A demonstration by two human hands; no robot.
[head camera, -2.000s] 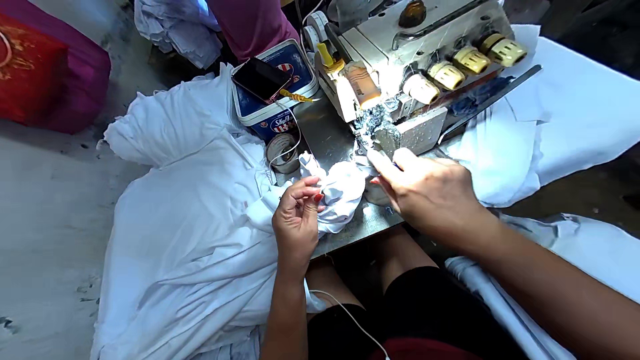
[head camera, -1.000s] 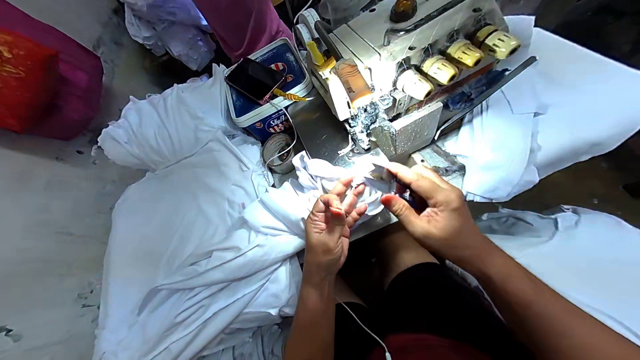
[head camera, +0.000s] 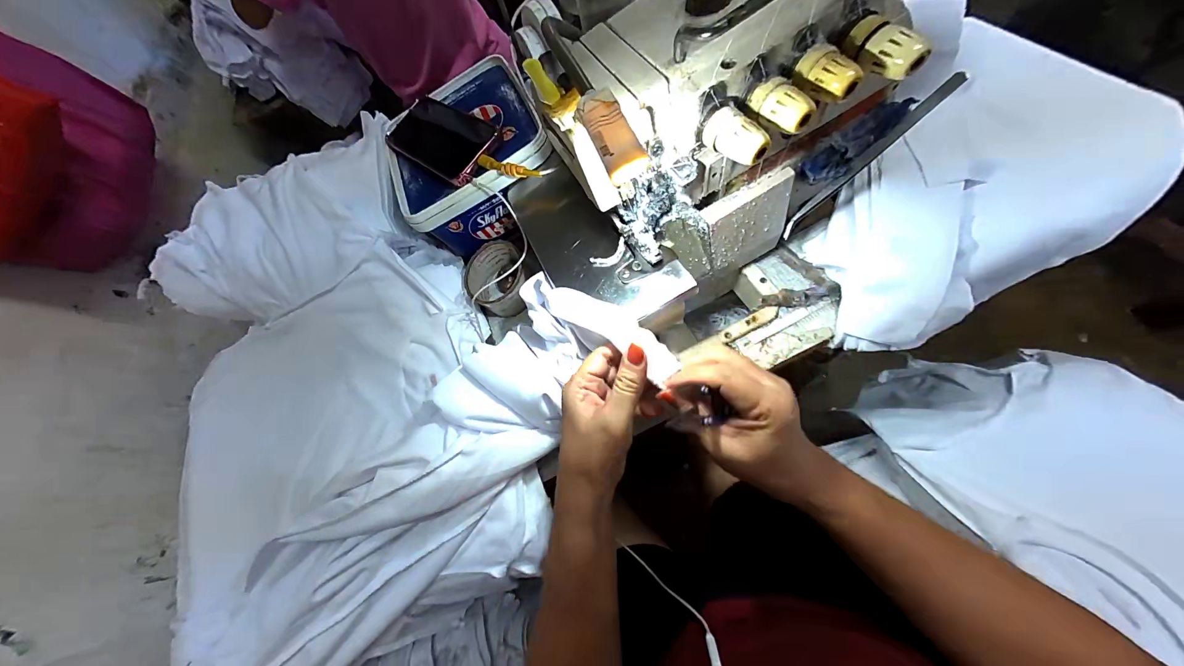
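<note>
Just in front of an overlock sewing machine [head camera: 647,92], my left hand [head camera: 606,402] grips a folded edge of white knit fabric [head camera: 615,328] between thumb and fingers. My right hand [head camera: 740,407] pinches the same fabric at its right end, and a small dark object [head camera: 712,407], too hidden to name, sits within its curled fingers. The fabric runs left into a large white heap [head camera: 351,416]. Grey lint clings about the machine's needle area, beside its metal bed plate [head camera: 569,231].
Left of the machine stands a plastic tub [head camera: 430,217] with a smartphone [head camera: 444,139] on its lid. A roll of tape [head camera: 497,277] lies below it. More white fabric pieces [head camera: 1045,185] spread at right. A white cable [head camera: 666,587] hangs over my lap.
Both hands have drawn back from the machine towards my lap, with the fabric edge between them. The bunched fabric is now stretched into a narrower fold.
</note>
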